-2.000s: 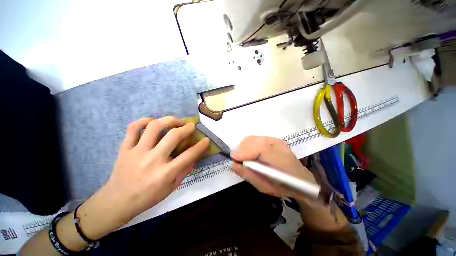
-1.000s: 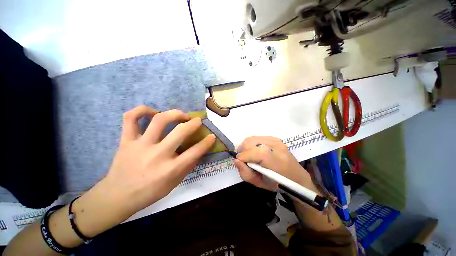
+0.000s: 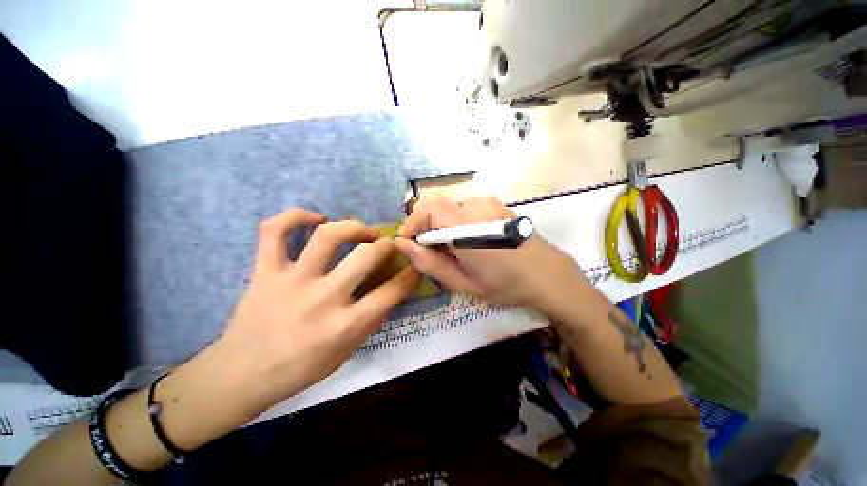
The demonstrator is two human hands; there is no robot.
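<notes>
A long grey-faced cloth piece [image 3: 228, 190] lies flat on the white table. A small yellow-olive template [image 3: 409, 280] lies on its right end, mostly hidden under fingers. My left hand [image 3: 318, 294] is spread over the template, fingertips pressing it down. My right hand [image 3: 485, 256] grips a white marking pen [image 3: 466, 233]; its tip is at the template's upper right edge, beside my left fingertips, and is hidden by my fingers. Black cloth [image 3: 62, 228] lies at the left, over the grey piece's left end.
A cream sewing machine head [image 3: 589, 47] stands at the upper right over its beige bed [image 3: 561, 142]. Scissors with yellow and red handles [image 3: 644, 233] lie below the needle area. A printed ruler [image 3: 418, 327] runs along the table's front edge. A blue item [image 3: 715, 422] is below right.
My right hand and pen have moved up and left, from the template's lower right corner to its upper edge. The pen now points more level. My left hand still holds the template.
</notes>
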